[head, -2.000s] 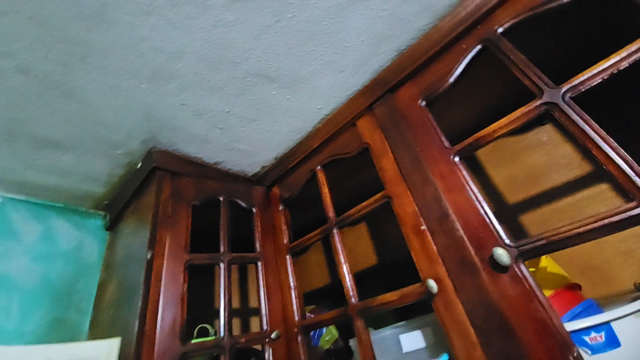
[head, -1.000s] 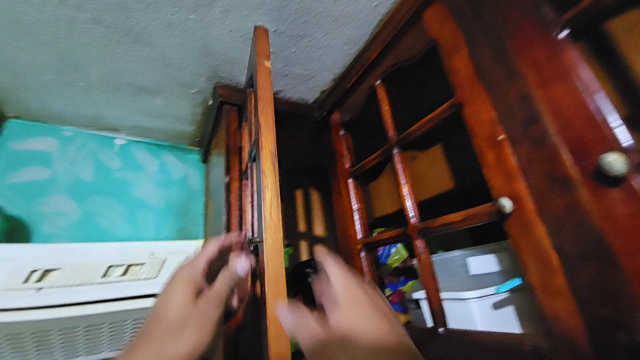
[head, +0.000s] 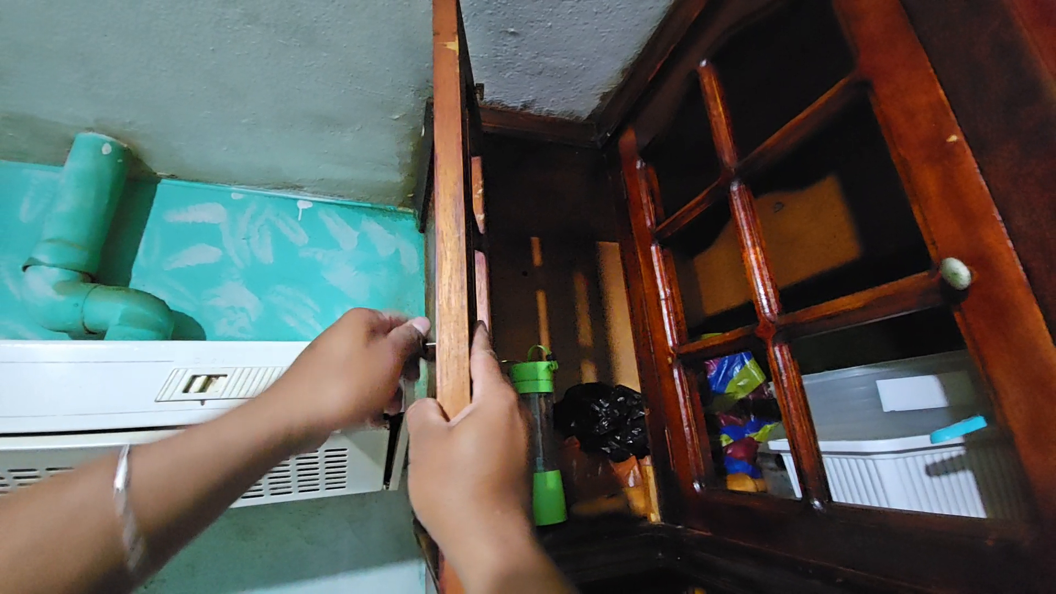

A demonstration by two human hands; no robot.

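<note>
The wooden cabinet door (head: 453, 206) stands swung out, its edge toward me. My right hand (head: 478, 462) grips that edge, with the thumb on the left side and fingers along the inner face. On the door's outer side, my left hand (head: 359, 371) pinches a small knob or its metal screw (head: 429, 351), largely hidden by the fingertips. Behind my right hand, inside the cabinet, stands a clear bottle with a green lid and base (head: 536, 375). A black plastic bag (head: 606, 419) lies beside it.
At right is a closed cabinet door with divided panes (head: 763, 297) and a pale knob (head: 955, 273); a white plastic container (head: 891, 470) shows behind it. A white range hood (head: 99, 388) and a teal pipe (head: 91, 214) are at left, near my left forearm.
The corner cabinet door, closed two seconds ago, has been swung out. My hands, blurred beside it one second ago, are now on its edge and its knob area. The view has shifted left.
</note>
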